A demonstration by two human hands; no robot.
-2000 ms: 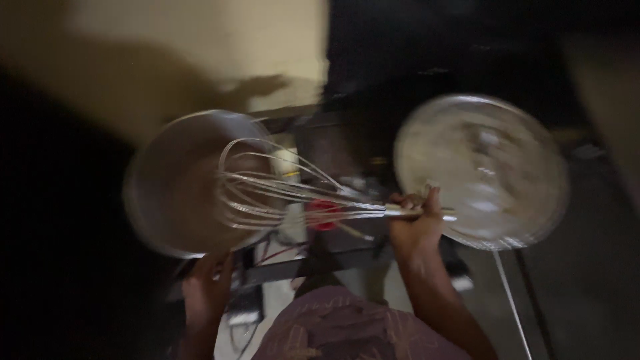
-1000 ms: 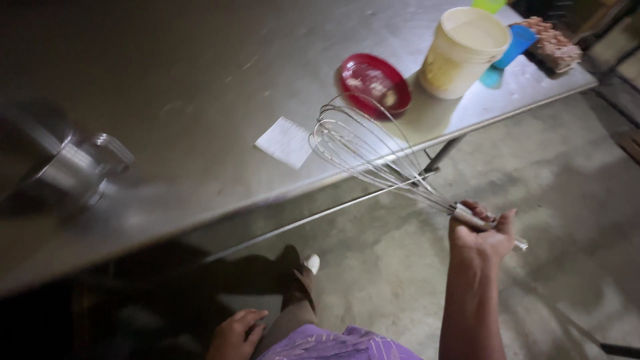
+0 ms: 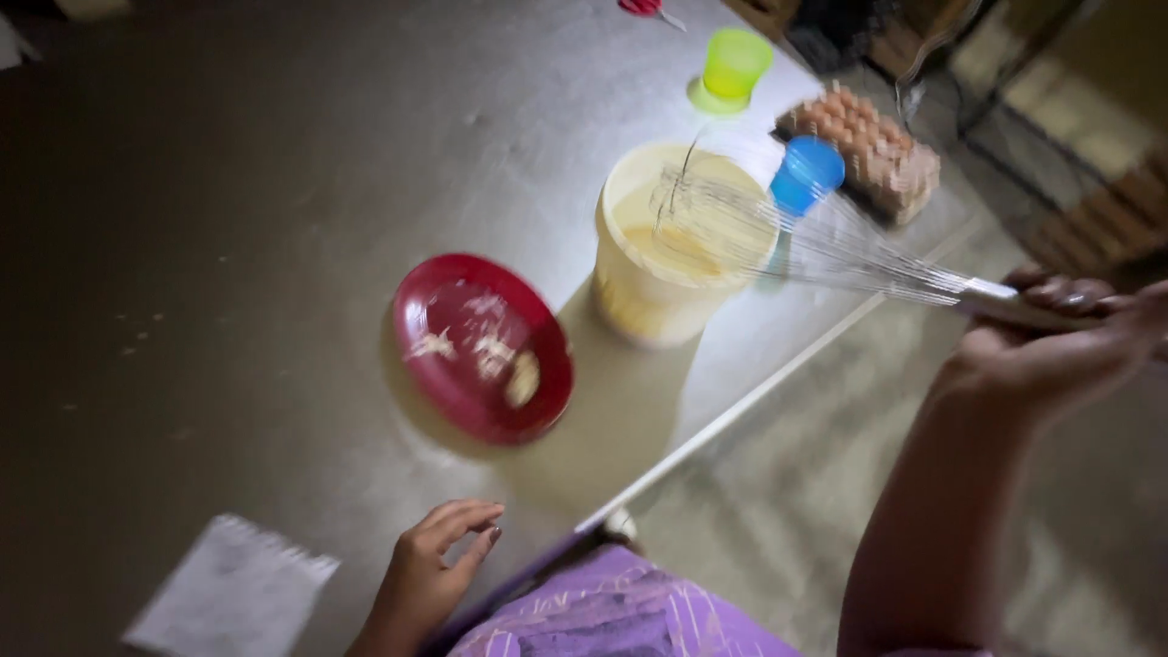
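Note:
My right hand (image 3: 1058, 319) grips the handle of a large wire balloon whisk (image 3: 821, 242), held tilted with its wires over the mouth of a white plastic bucket (image 3: 639, 301). Yellowish matter shows inside the bucket; blur hides whether the wires touch it. Left of the bucket lies a red oval dish (image 3: 456, 392) with pale residue and a small pale lump in it. Nearer to me, my left hand (image 3: 438, 557) holds nothing, its fingers apart and slightly curled, by the table's front edge.
Behind the bucket on the metal table (image 3: 274, 274) stand a blue cup (image 3: 808, 173), a tray of eggs (image 3: 862, 146) and a lime-green cup (image 3: 735, 64). A red-handled object (image 3: 641, 7) lies at the far edge, a torn-edged paper sheet (image 3: 237, 589) at the near left.
The whisk in my right hand has moved from the table's front edge to over the bucket. My left hand has come up from beside my lap to the table. The view has shifted strongly.

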